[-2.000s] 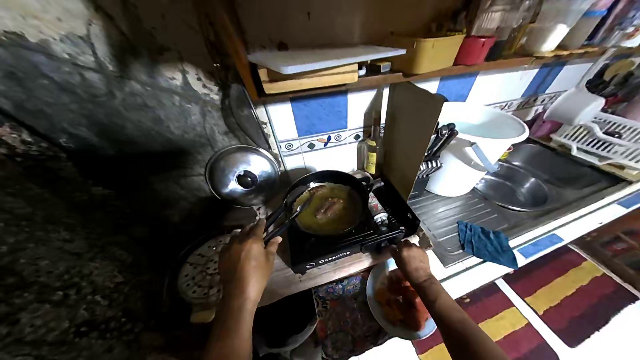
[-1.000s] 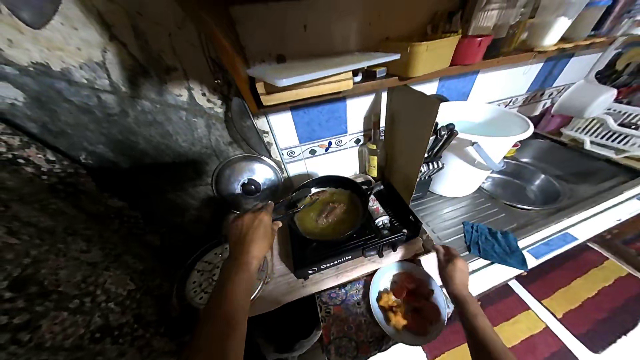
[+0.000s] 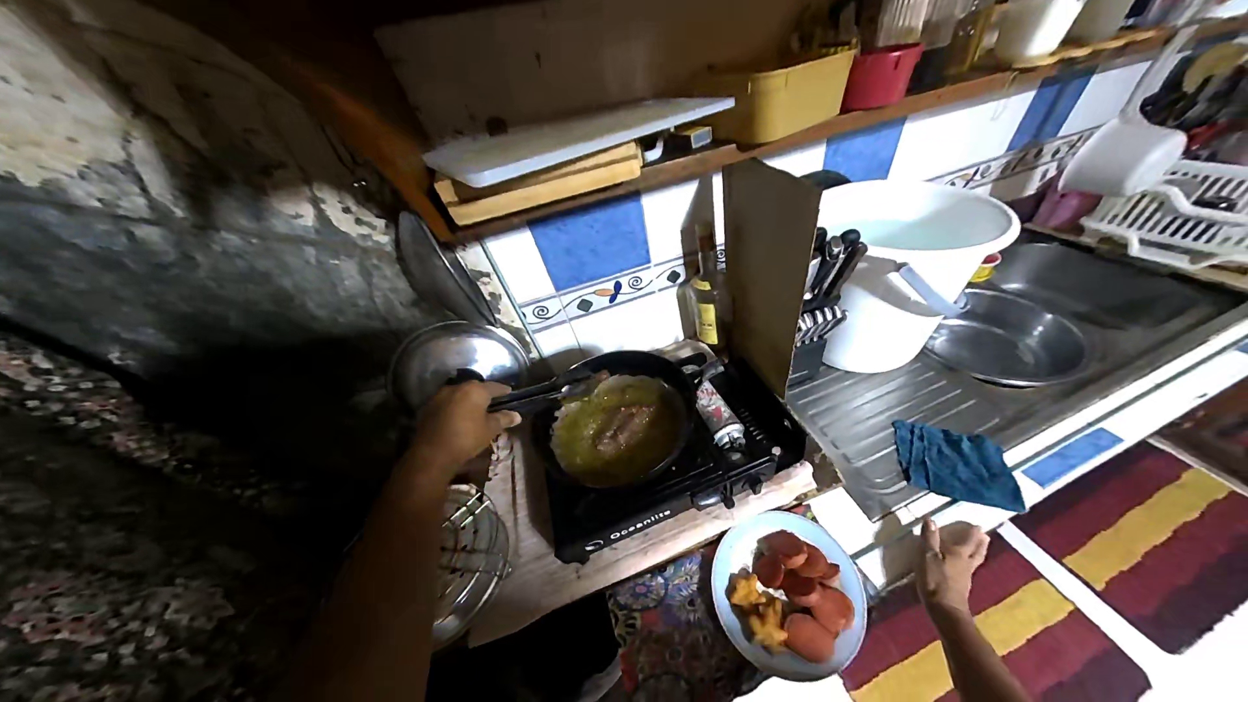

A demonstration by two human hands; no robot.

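A black frying pan (image 3: 624, 419) with yellowish oil and a browned piece of food (image 3: 627, 429) rests on a black portable gas stove (image 3: 673, 478). My left hand (image 3: 466, 419), left of the pan, is closed around a black-handled utensil (image 3: 531, 393) whose metal end reaches over the pan's rim; the fingers partly hide its grip. My right hand (image 3: 951, 565) is empty, fingers slightly apart, below a teal cloth (image 3: 958, 466) on the sink's edge. Between the stove and that hand, a pale blue plate (image 3: 726, 585) bears sliced red sausage (image 3: 809, 636) and golden fried pieces (image 3: 765, 621).
A metal lid (image 3: 458, 356) leans behind my left hand, with a wire rack (image 3: 473, 551) below it. A cardboard panel (image 3: 770, 273) stands between the stove and a white bucket (image 3: 877, 322). Beyond are a sink basin (image 3: 1009, 336) and a dish rack (image 3: 1185, 210). A shelf (image 3: 585, 210) runs overhead.
My right hand has moved from the stove's front knob out to the right, past the plate. My left hand has stayed near the pan's left side.
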